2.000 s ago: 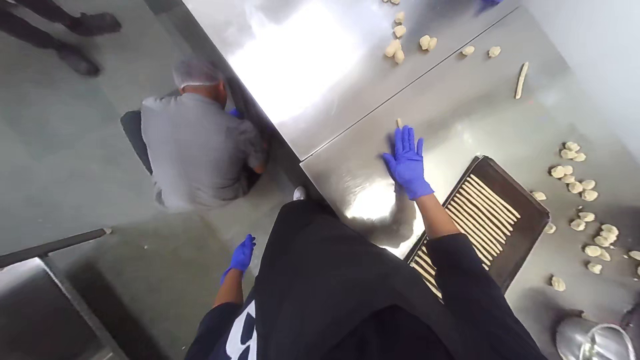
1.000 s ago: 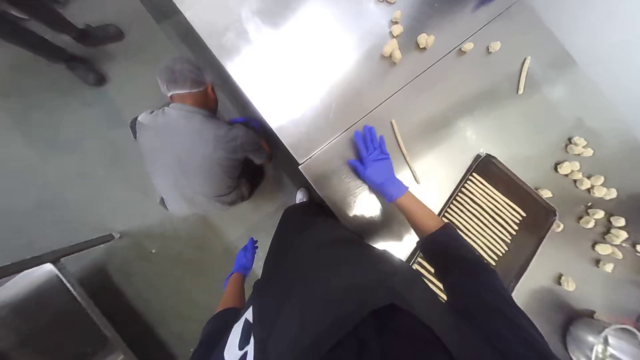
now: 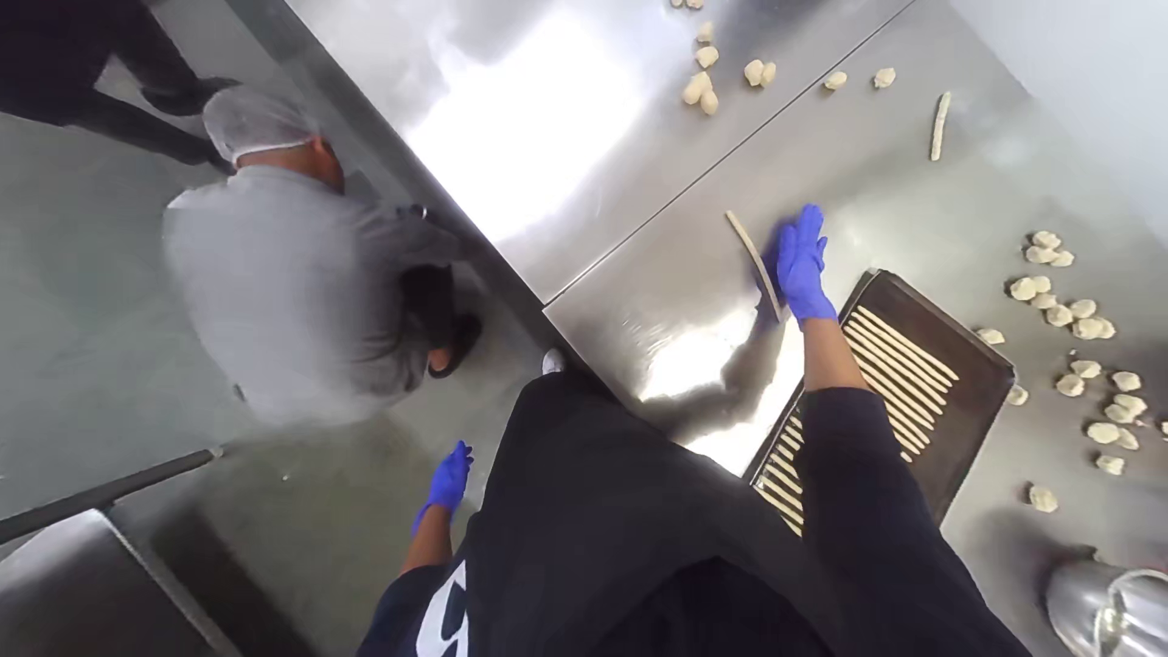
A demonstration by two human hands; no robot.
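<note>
My right hand (image 3: 803,265), in a blue glove, is over the steel table, just right of a thin dough strip (image 3: 756,265); nothing shows in its grasp. My left hand (image 3: 449,479), also gloved in blue, hangs beside my apron above the floor, holding nothing. Below my right hand, partly behind my forearm, lies a dark baking tray (image 3: 981,429) with rows of dough sticks (image 3: 899,374). A shorter dough stick (image 3: 940,126) rests at the upper right. Small dough pieces lie in groups at the right (image 3: 1086,319) and near the top (image 3: 701,88).
A person (image 3: 292,274) in a grey shirt and hair net crouches by the table's left edge. Another person's legs (image 3: 137,91) are at the upper left. A metal pot (image 3: 1104,607) stands at the lower right, and a steel surface (image 3: 82,584) at the lower left.
The dough under my right hand has gone from a short piece to a long thin strip. My right hand has moved to the strip's right side. The crouching person has shifted.
</note>
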